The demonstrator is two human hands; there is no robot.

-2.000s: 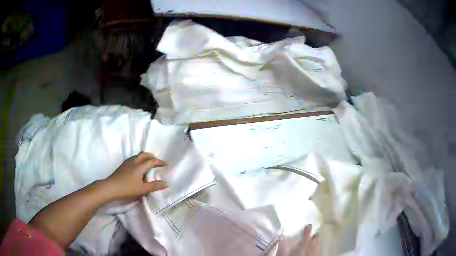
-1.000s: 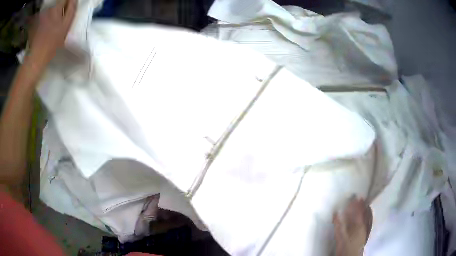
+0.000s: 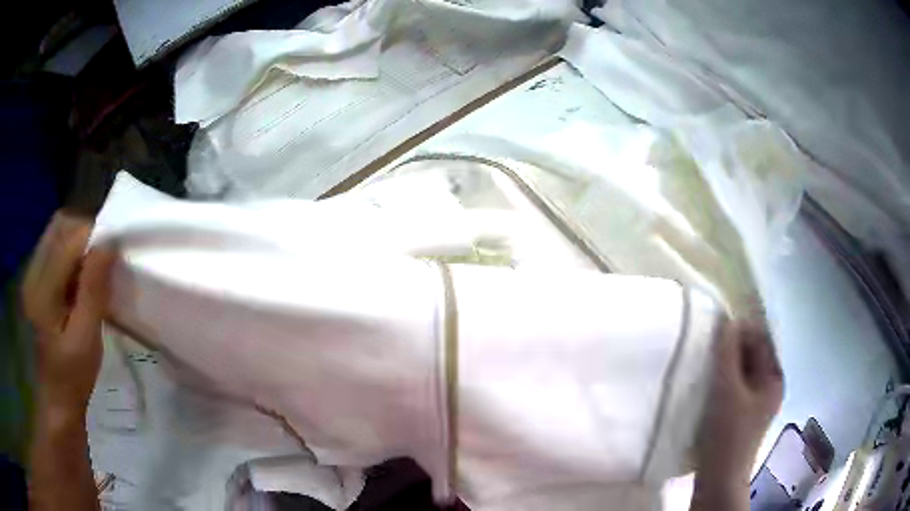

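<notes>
A white garment piece (image 3: 559,369) is stretched across the front of the view, with a dark seam down its middle and another near its right end. My left hand (image 3: 68,284) grips its left end at the far left. My right hand (image 3: 743,374) holds its right end and is blurred. The fingertips of both hands are partly hidden by cloth. Part of the table top under the piece is hidden.
White pieces with dark stitching (image 3: 339,110) lie heaped behind the table's brown edge (image 3: 439,130). More white cloth (image 3: 688,190) lies at the right. Shiny metal machine parts (image 3: 848,479) show at the lower right. A white panel (image 3: 175,25) stands at the upper left.
The garment piece was raised at the upper left and now lies level across the view. My left hand has come down, my right hand has moved slightly up, and the view has turned.
</notes>
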